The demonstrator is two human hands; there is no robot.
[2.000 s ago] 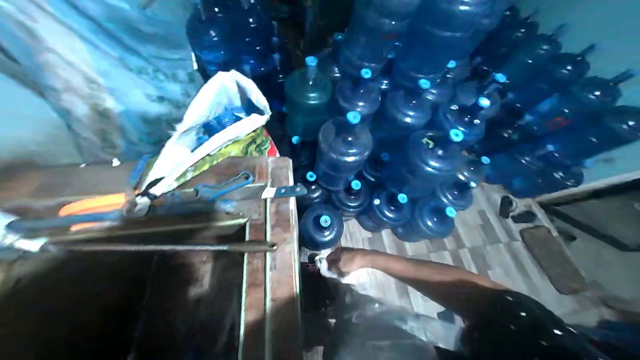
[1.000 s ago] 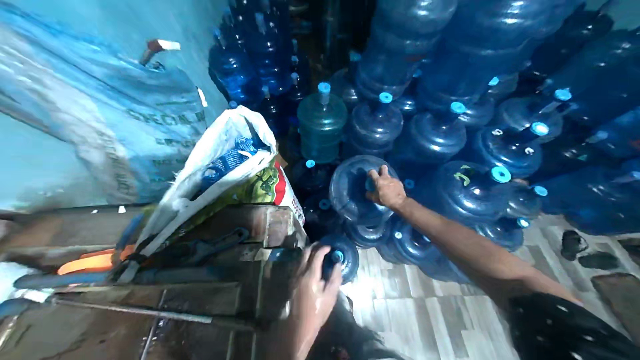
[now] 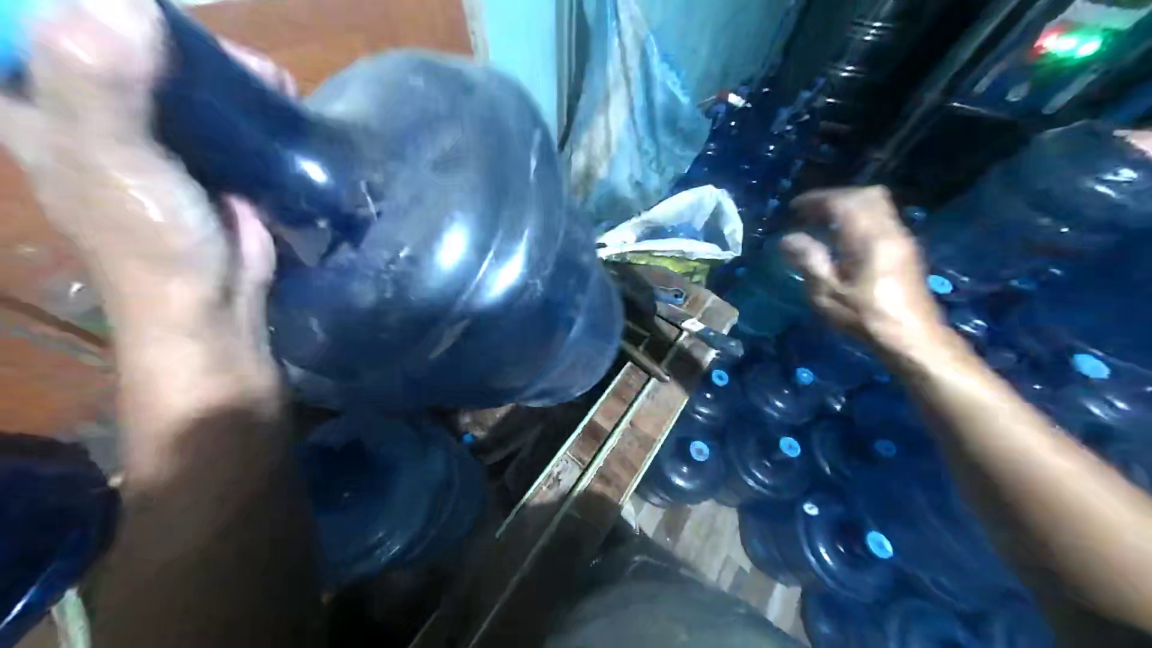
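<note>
At the upper left, my left hand (image 3: 135, 171) grips the neck of a large blue plastic water jug (image 3: 459, 234), which is tilted with its neck toward the upper left and its base toward the middle. A light-blue patch shows at the mouth end, partly cut off by the frame. My right hand (image 3: 855, 261) is raised with its fingers apart and nothing in it, above the standing jugs at the right. Those blue jugs (image 3: 837, 540) have light-blue caps. Another blue jug (image 3: 387, 495) stands below the held one.
A worn wooden bench (image 3: 621, 432) with metal-edged slats runs diagonally through the middle. An open white sack (image 3: 675, 229) stands at its far end. Tiled floor (image 3: 720, 558) shows beside the bench. Dark equipment with red and green lights (image 3: 1066, 43) is at the upper right.
My left hand has moved from low by the bench to the upper left, now gripping a jug's neck. My right hand has left the jug it was touching. The view has swung left.
</note>
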